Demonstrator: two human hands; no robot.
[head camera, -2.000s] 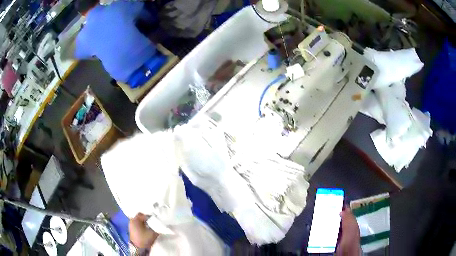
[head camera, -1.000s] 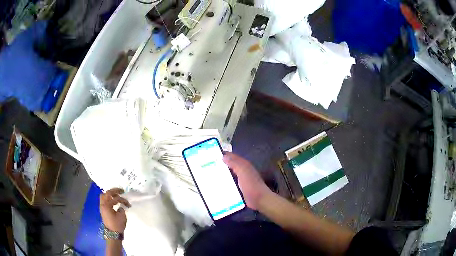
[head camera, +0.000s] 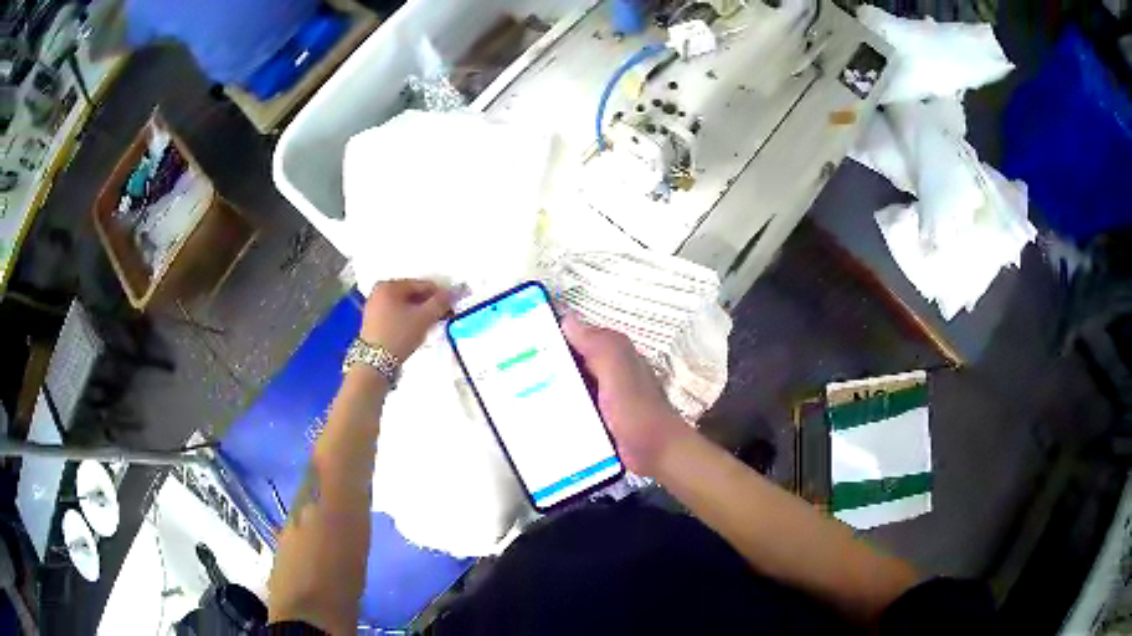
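Note:
My right hand (head camera: 621, 395) holds a smartphone (head camera: 534, 400) with a lit white and blue screen, upright in front of my body. My left hand (head camera: 407, 317), with a metal watch on the wrist, is just left of the phone's top, at the edge of the white garment pieces (head camera: 447, 199). Its fingertips are bent against the white cloth; whether they pinch it cannot be told. The white pieces lie heaped on the machine table and hang down over the blue sheet (head camera: 298, 429), partly behind the phone. The stack right of the phone shows many layered edges.
The sewing machine (head camera: 670, 137) stands ahead, with a white tub (head camera: 310, 155) behind it. More white pieces lie on the side table (head camera: 819, 249) at right. A green-and-white stool (head camera: 879, 454) is lower right. An open brown box (head camera: 186, 255) is at left. A person in blue sits at upper left.
Since one second ago, the view has shifted so the machine and stool sit further right. My left hand has moved up, close beside the phone's top. The phone stays in my right hand.

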